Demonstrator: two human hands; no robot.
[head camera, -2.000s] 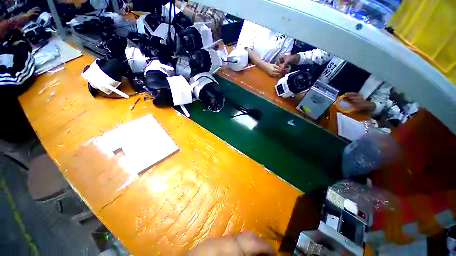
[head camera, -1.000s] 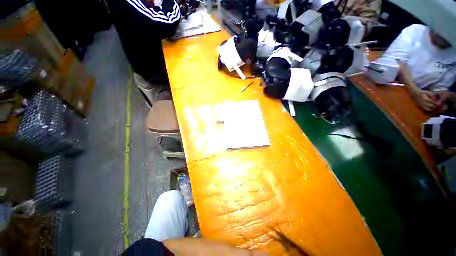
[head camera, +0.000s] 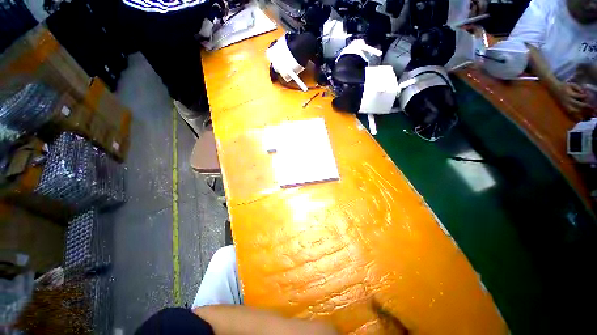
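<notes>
A bare forearm of mine, apparently the left, crosses the bottom edge from a dark sleeve. Its hand is cut off by the picture's edge. My right hand is not in view. Nearest in front, a white flat card (head camera: 304, 152) lies on the shiny orange bench (head camera: 307, 242), with a small dark piece at its left side. Beyond it, several black-and-white security cameras (head camera: 378, 88) are piled at the far end of the bench and on the green belt (head camera: 419, 157). A short dark lead (head camera: 311, 99) lies on the orange top beside them.
A person in a white shirt (head camera: 556, 39) sits across the belt at the right. A person in dark clothes (head camera: 173, 59) is at the far left end. Cardboard boxes (head camera: 98, 111) and bubble-wrapped stacks (head camera: 72, 170) stand on the left floor. A stool (head camera: 206, 154) is beside the bench.
The view has swung left, bringing the floor and boxes in and leaving the metal feeder area out. Part of a hand showed at the bottom edge earlier; now only a forearm and sleeve show.
</notes>
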